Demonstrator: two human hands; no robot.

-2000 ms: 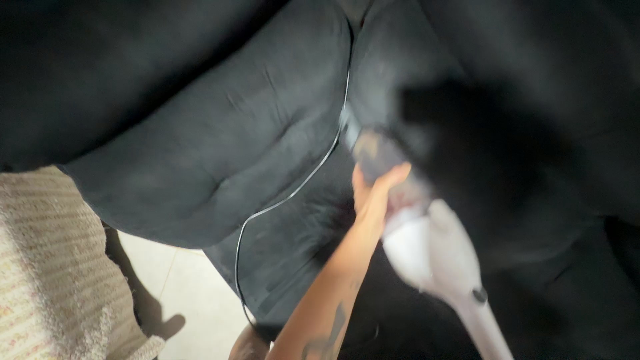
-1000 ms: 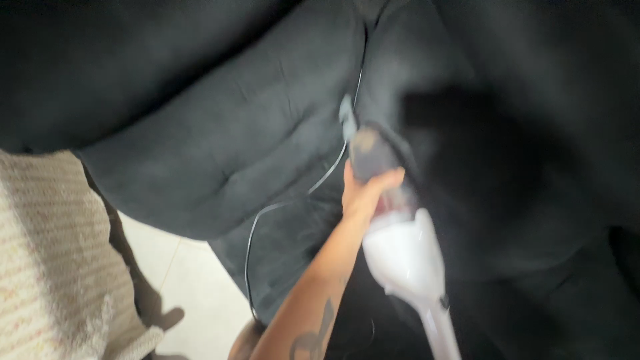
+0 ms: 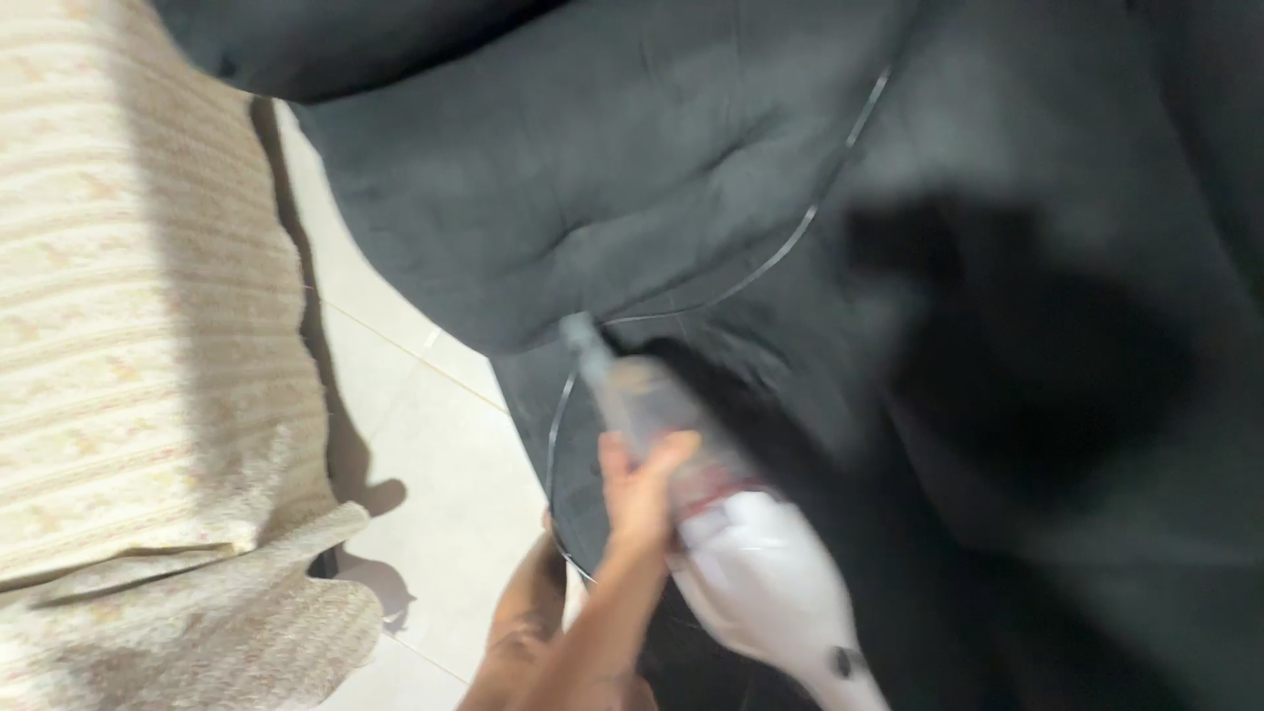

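Note:
My left hand (image 3: pixel 640 489) grips a white handheld vacuum cleaner (image 3: pixel 765 573) around its see-through dust container, thumb on top. The grey narrow nozzle (image 3: pixel 588 341) points up and left, at the lower edge of a black upholstered sofa cushion (image 3: pixel 474 207); motion blur hides whether it touches. A thin, light-coloured cable (image 3: pixel 780 252) runs down the cushion seam, passes by the nozzle and bends down behind my forearm. The vacuum's rear part leaves the frame at the bottom, and my right hand is out of view.
At left hangs a cream patterned fabric cover (image 3: pixel 89 296), with a woven beige textile (image 3: pixel 217 622) below it. Pale floor tiles (image 3: pixel 425 474) lie between it and the sofa. What looks like a bare leg (image 3: pixel 528 602) is beside my forearm. A dark shadow falls across the right cushion.
The vacuum nozzle, with my left hand on the container, has moved down along the sofa from the seam between cushions to the cushion's lower edge. The view has shifted left.

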